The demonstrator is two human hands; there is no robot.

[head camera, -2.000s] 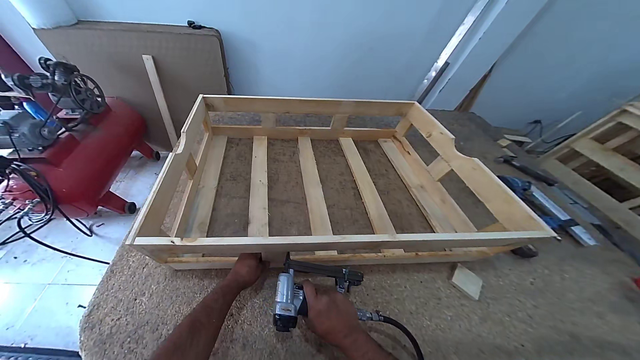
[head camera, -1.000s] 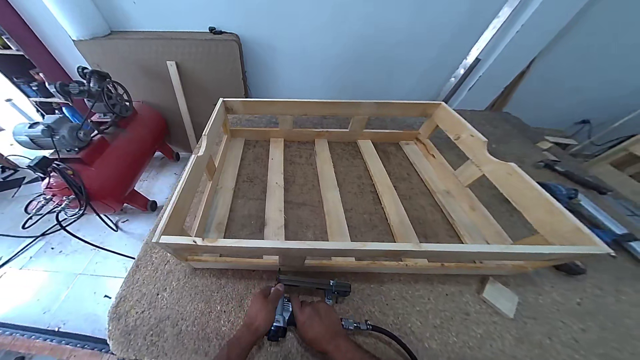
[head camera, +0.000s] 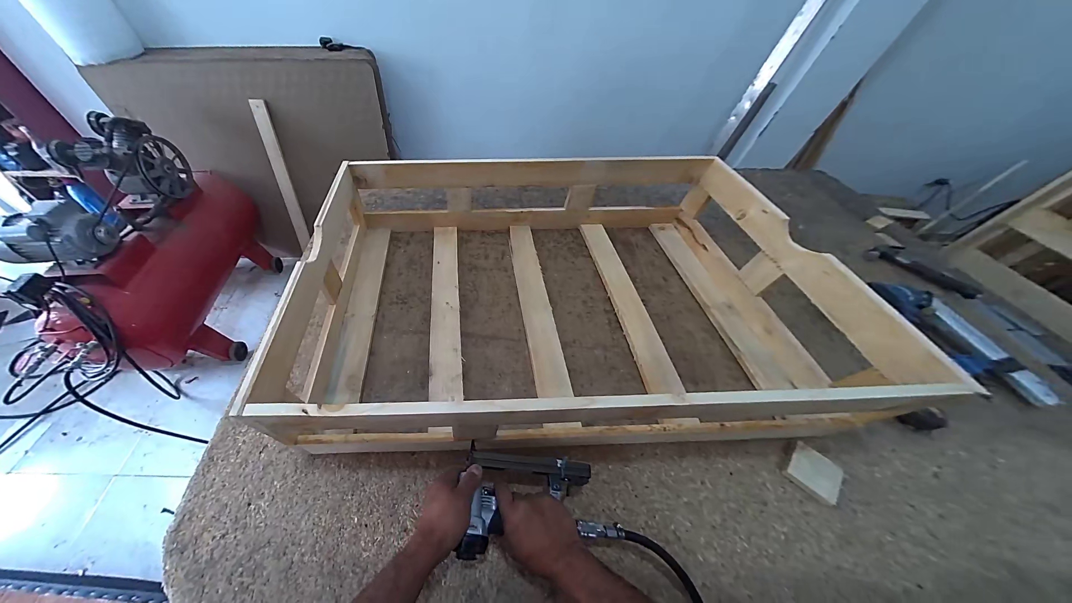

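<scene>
A pneumatic nailer (head camera: 528,465) with a silver body and dark magazine lies level in my hands, its nose close to the lower front rail of a wooden slatted frame (head camera: 603,405). My right hand (head camera: 534,523) is closed around its handle, and a black air hose (head camera: 662,557) runs from the handle's end. Against the nailer's left side, near its head, rests my left hand (head camera: 448,507); whether it grips the tool is hard to tell. The frame is a shallow open box with several slats (head camera: 540,314) across its bottom and notched end boards.
The frame sits on a particleboard worktop (head camera: 276,502). A small wood offcut (head camera: 814,473) lies front right, with clamps (head camera: 963,335) beyond it. A red air compressor (head camera: 159,276) with coiled hoses stands on the tiled floor at left. Another wooden frame (head camera: 1022,243) is at far right.
My left hand has left the frame's front rail and come to the nailer. The nailer has moved slightly away from the rail and back toward it. The view has shifted.
</scene>
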